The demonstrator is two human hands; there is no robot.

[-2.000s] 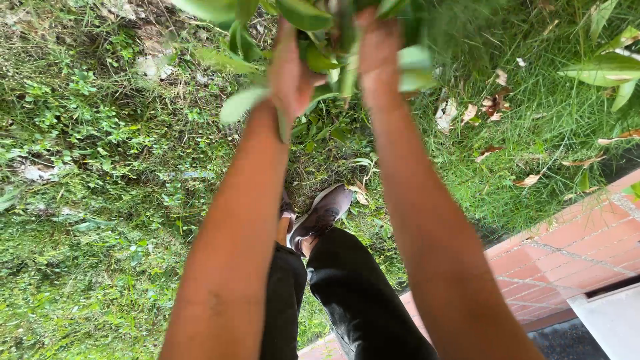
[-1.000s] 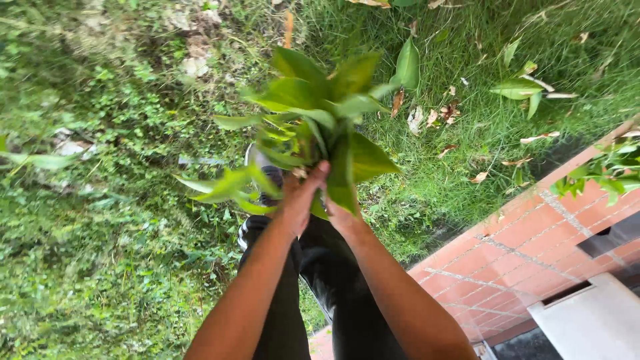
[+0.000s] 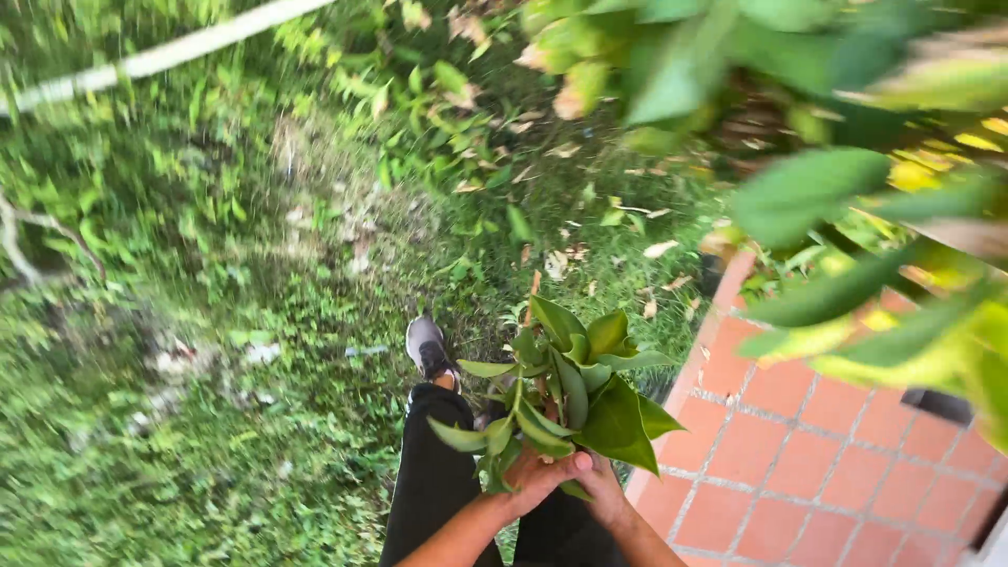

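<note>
A bunch of leafy green cuttings is held in front of my legs at the lower middle of the view. My left hand closes round its base from the left, partly covered by leaves. Against it, my right hand grips the same base from the right, and the two hands touch. The stems inside the grip are hidden. A brown stem sticks out beyond the leaves at the top of the bunch.
Blurred leafy branches hang close at the upper right. Red tiled paving with a raised edge lies at the right. Grass and weeds cover the left, with a pale branch above. My shoe stands on the grass.
The view has shifted a lot, with more paving and near branches now in it. Both hands have come down closer to my legs, still holding the leafy bunch.
</note>
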